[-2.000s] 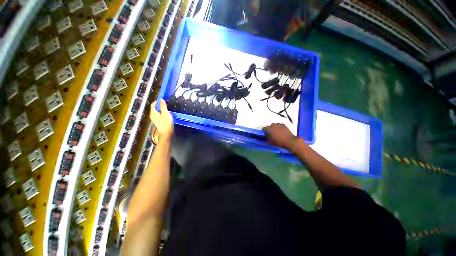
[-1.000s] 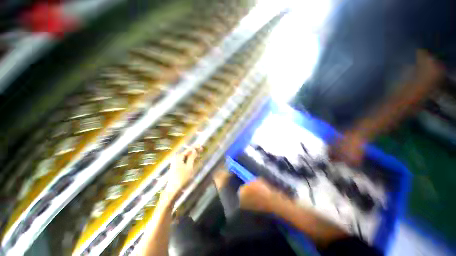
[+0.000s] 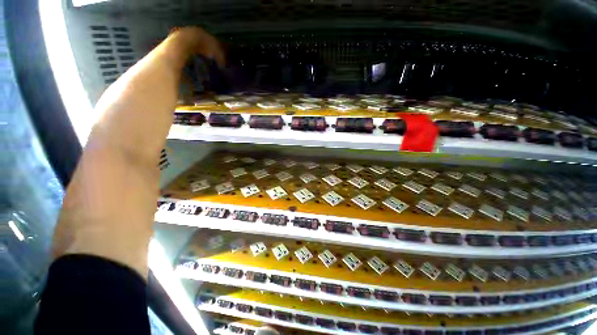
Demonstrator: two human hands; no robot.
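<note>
My left hand (image 3: 198, 47) reaches into the dark upper level of the rack, at the top left. Its fingers bend down over the shelf's left end. The fingertips are dark and blurred, so whether they hold anything does not show. Below the hand, pale sockets (image 3: 307, 105) stand on the upper shelf's yellow board. Small dark modules (image 3: 265, 122) line its white front edge (image 3: 262, 135). My right hand is not recognisable; a small pale blur at the bottom edge is too little to tell.
A red marker (image 3: 419, 133) hangs on the upper shelf edge. Lower shelves (image 3: 366, 239) with diagonal rows of sockets (image 3: 332, 198) curve across the view. A bright light strip (image 3: 65, 78) and a slotted side panel (image 3: 112, 52) stand at the left.
The view has swung from the blue bin to the rack's front. My left hand has moved up into the upper level. The bin and the other person are out of view.
</note>
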